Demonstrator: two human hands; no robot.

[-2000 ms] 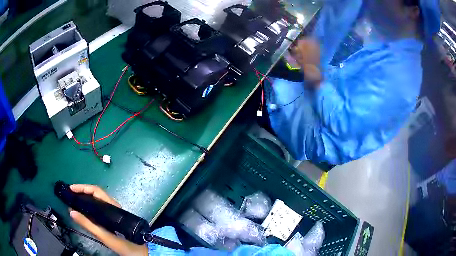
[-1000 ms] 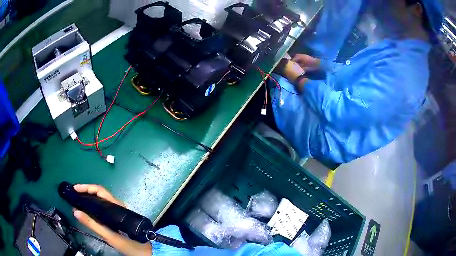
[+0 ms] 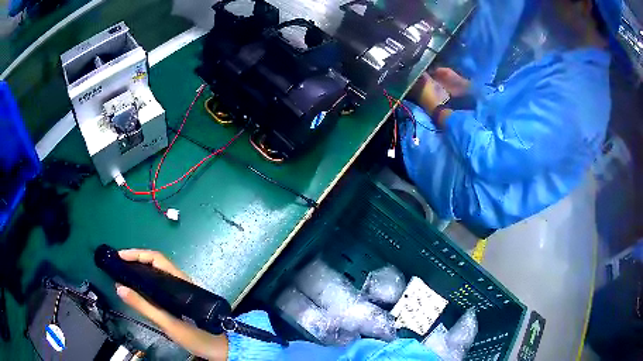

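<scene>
My right hand (image 3: 166, 303) is wrapped around a thick black electric screwdriver (image 3: 166, 290) at the lower left of the view. The tool lies slanted, with its cord end by my blue sleeve. A black blower fan housing (image 3: 67, 331) with a round white and blue label lies below and left of the tool, cut off by the bottom edge. The screwdriver's far end is above the housing in the picture; I cannot tell if a tip touches anything. My left hand is not in view.
A white screw feeder (image 3: 116, 106) stands at the upper left. Black blower assemblies (image 3: 282, 92) stand right of it, with red and black wires (image 3: 158, 187) on the bench. A dark green crate (image 3: 451, 264) with bagged parts is below the bench edge. A person in blue (image 3: 515, 134) is at the right.
The whole view has shifted, so the bench things appear farther right. My right hand keeps its hold on the screwdriver. The other person's hands have moved closer together.
</scene>
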